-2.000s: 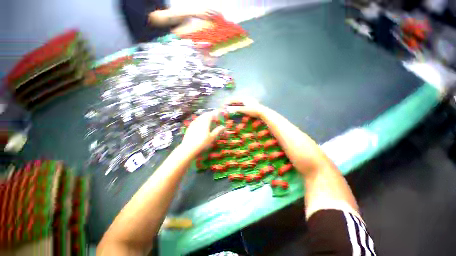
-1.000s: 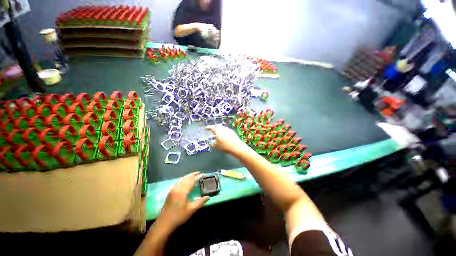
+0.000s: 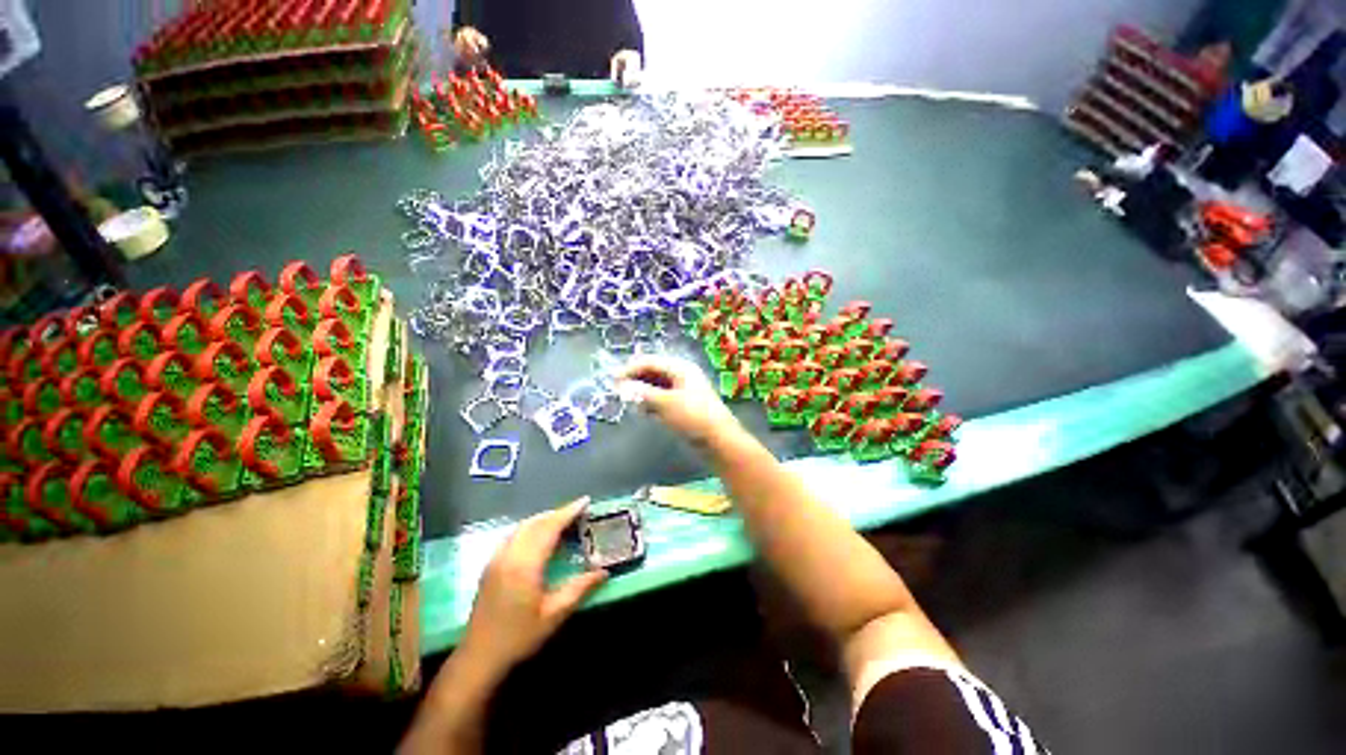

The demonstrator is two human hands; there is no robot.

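My left hand (image 3: 524, 590) is at the bench edge with its thumb and fingers around the left side of the small dark square jig (image 3: 611, 540), which lies on the light green strip. My right hand (image 3: 667, 395) is at the near edge of the silver metal frame pile (image 3: 620, 207), fingertips bent together by some loose frames; whether a frame is between them is too small to tell. A loose frame (image 3: 495, 457) lies flat left of it. Green boards with red loops (image 3: 827, 369) stand in a cluster right of the pile.
A cardboard stack (image 3: 192, 590) with rows of red-green pieces is at left, another tray stack (image 3: 281, 111) behind it. A yellowish strip (image 3: 689, 500) lies beside the jig. A person (image 3: 554, 37) sits across the bench. Shelves and clutter stand at right.
Since one second ago the view has shifted slightly. My right hand stays at the near frames with its fingers more bent; my left hand stays at the jig. Earlier both hands were at the board cluster.
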